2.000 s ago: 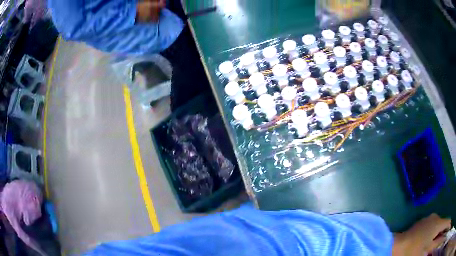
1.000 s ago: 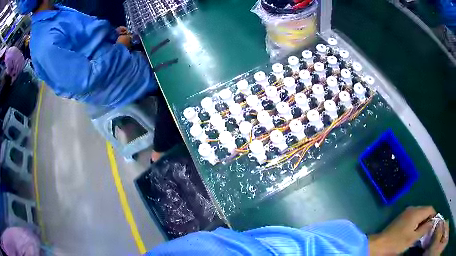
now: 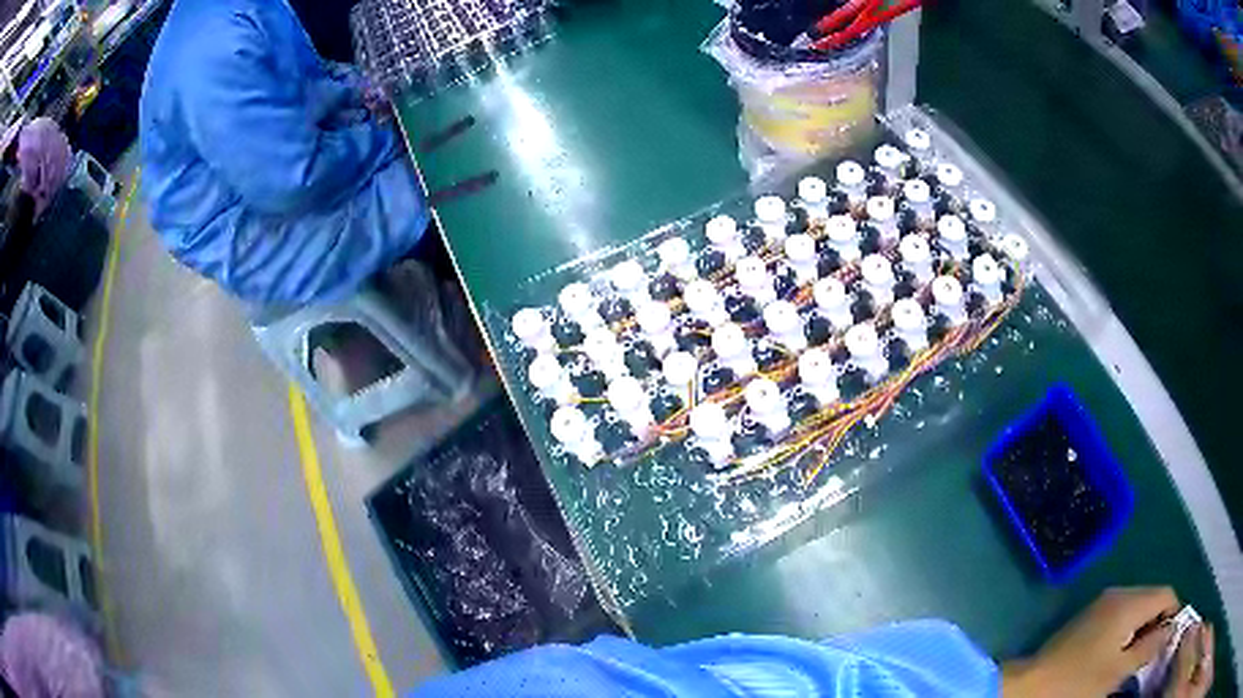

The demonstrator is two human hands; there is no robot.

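Note:
My left hand [image 3: 1111, 638] reaches in from the bottom in a blue sleeve, at the lower right. My right hand [image 3: 1200, 660] is beside it, partly cut off by the picture's edge. The fingers of both hands close around a small white piece [image 3: 1170, 646], mostly hidden by them. A blue bin [image 3: 992, 480] with small dark parts [image 3: 1052, 491] lies just beyond my hands. A clear blister tray [image 3: 804, 507] holds rows of white-topped units [image 3: 731, 341], with yellow, orange and purple wires along its near side.
A plastic-wrapped tub [image 3: 812, 112] with red handles stands behind the tray. Two dark bars [image 3: 464, 187] lie on the green bench [image 3: 600, 123]. A person in blue [image 3: 280, 150] sits at left on a stool [image 3: 357, 409]. A dark crate [image 3: 409, 573] with crumpled film is on the floor.
The view has swung, bringing the tub and more of the seated person into sight. Both hands and the white piece now show at the lower right. The hands barely moved in the last second.

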